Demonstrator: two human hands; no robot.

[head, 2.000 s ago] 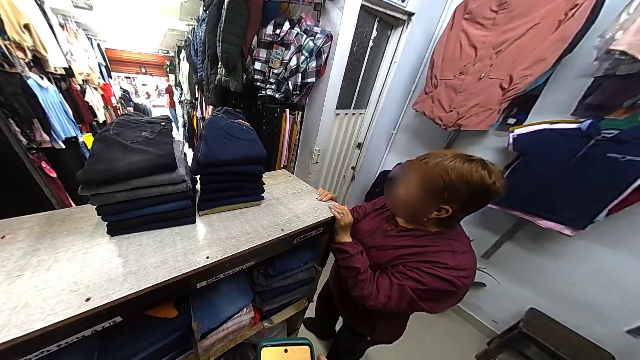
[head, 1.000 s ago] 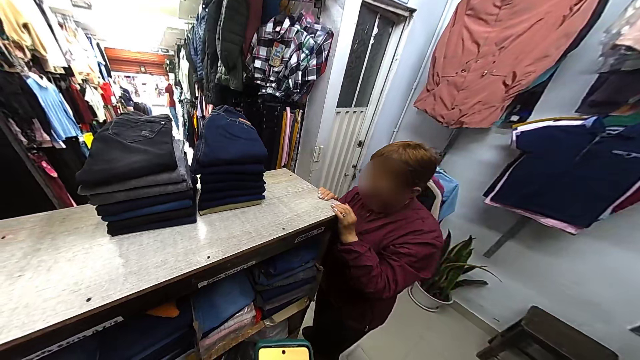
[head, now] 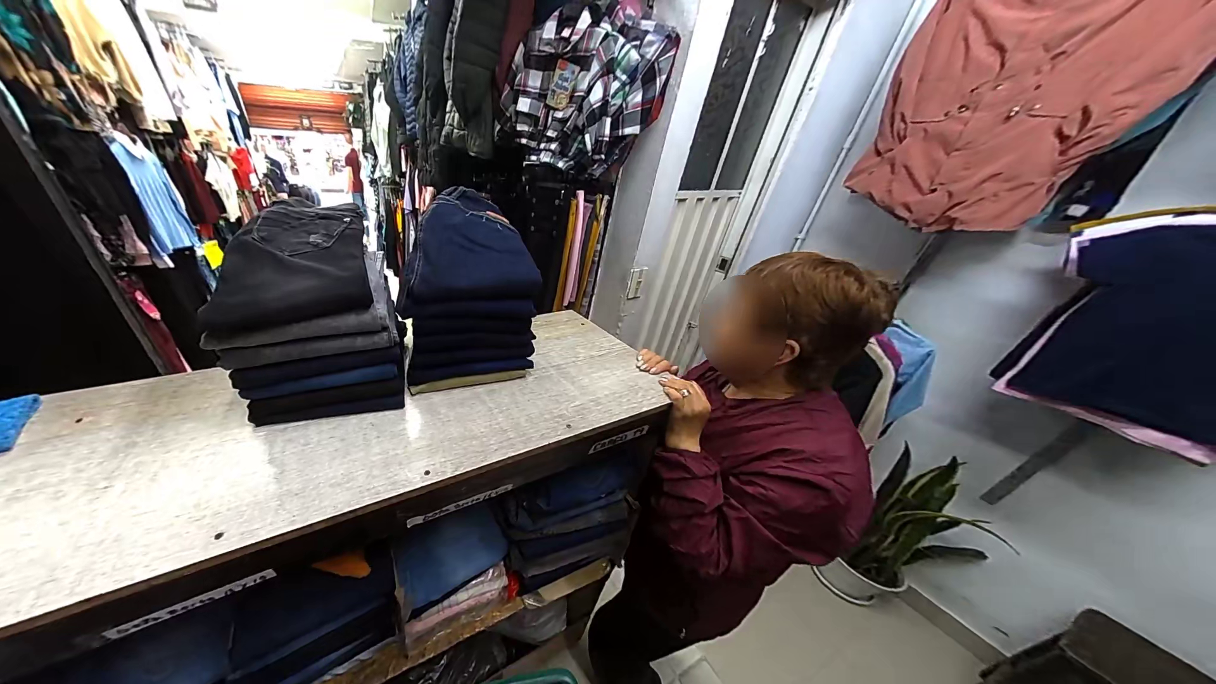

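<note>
Neither of my hands shows in the head view. A stack of folded black, gray and blue jeans point(head: 309, 323) stands on the wood-grain countertop point(head: 494, 446). Close to its right is a stack of folded dark blue jeans point(head: 472, 285) with a tan garment at the bottom. At the left edge of the view, a bit of blue fabric point(head: 17, 420) lies on the counter. Low at the bottom edge, the teal rim of an object point(head: 540, 677) is partly cut off.
A person in a maroon jacket point(head: 760, 475) rests both hands on the counter's right end. Folded jeans point(head: 570, 513) fill shelves below. A potted plant point(head: 879, 532) and a dark stool point(head: 1107, 655) stand at right. Clothes point(head: 589, 85) hang behind.
The person's head and body have shifted, and the plant behind has come into view. The phone-like object with a lit screen at the bottom has dropped mostly out of view. Blue fabric now shows at left.
</note>
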